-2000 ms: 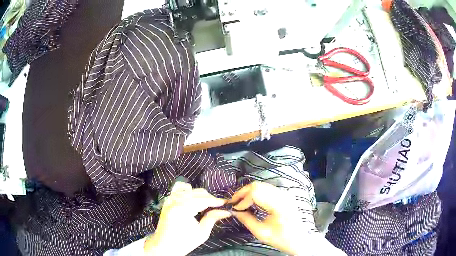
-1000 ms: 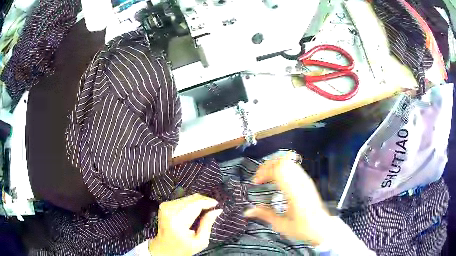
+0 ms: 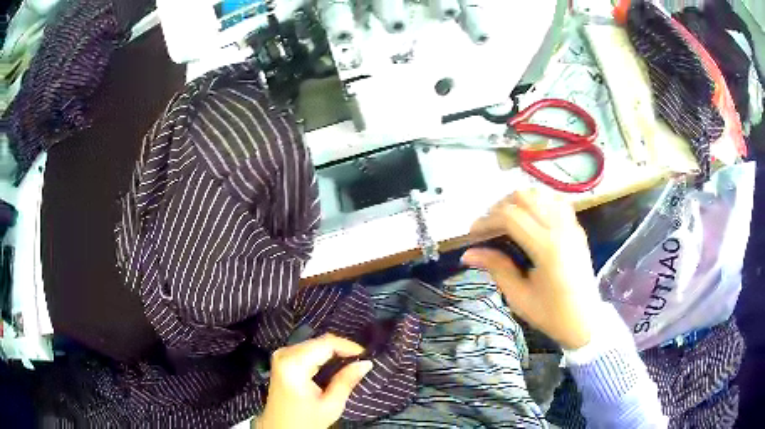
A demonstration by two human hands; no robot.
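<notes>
A dark garment piece with thin white stripes [image 3: 226, 209] lies bunched on the table's left part and hangs over the edge onto the lap. My left hand [image 3: 314, 381] is at the bottom centre and pinches the cloth's hanging part between thumb and fingertips. My right hand [image 3: 537, 260] is raised at the wooden table edge, below the scissors, with thumb and fingers apart; I see nothing in it. Red-handled scissors [image 3: 560, 144] lie on the table, their blades pointing left.
The white overlock machine [image 3: 503, 42] stands at the top centre. A plain dark cover [image 3: 84, 243] lies at the left. A pale thread chain [image 3: 424, 226] hangs at the wooden edge [image 3: 361, 266]. A clear plastic bag [image 3: 705, 251] and striped cloth [image 3: 671, 75] hang at the right.
My right hand has let go of the cloth and moved up and right to the table edge. My left hand stays at the cloth. The view has shifted, showing more of the machine.
</notes>
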